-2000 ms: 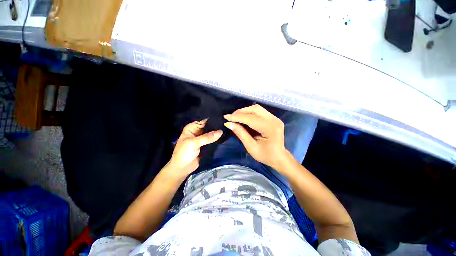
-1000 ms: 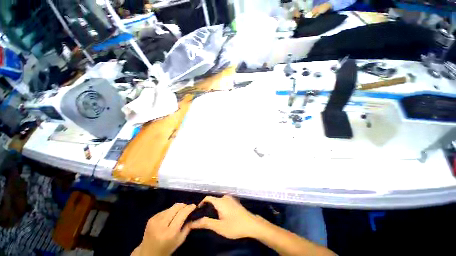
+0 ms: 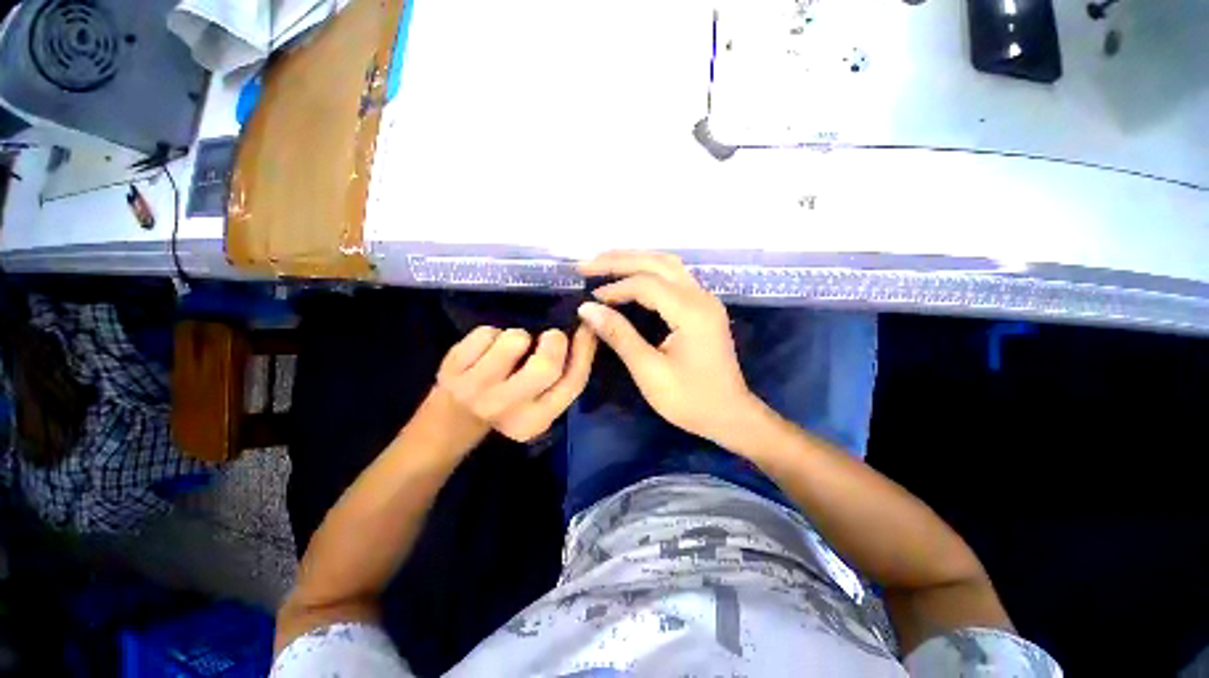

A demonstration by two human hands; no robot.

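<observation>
My left hand (image 3: 515,382) and my right hand (image 3: 683,347) meet over my lap, just in front of the table's front edge. Their fingertips pinch a small piece of black fabric (image 3: 564,313) between them. The fingers of my left hand are curled. My right thumb and forefinger are at the piece's upper right end. More black cloth (image 3: 385,397) hangs over my lap at the left; where the held piece ends against it, I cannot tell.
White machine table (image 3: 530,133) with a measuring tape (image 3: 902,286) along its front edge. A brown board (image 3: 302,159) lies at left, and a black flat object (image 3: 1014,37) at upper right. A wooden stool (image 3: 206,391) and a blue crate (image 3: 206,645) stand at lower left.
The view has tipped back down to the lap after looking up over the table. Both hands still hold black fabric; the left fingers are now more curled, and the right fingertips overlap the table edge.
</observation>
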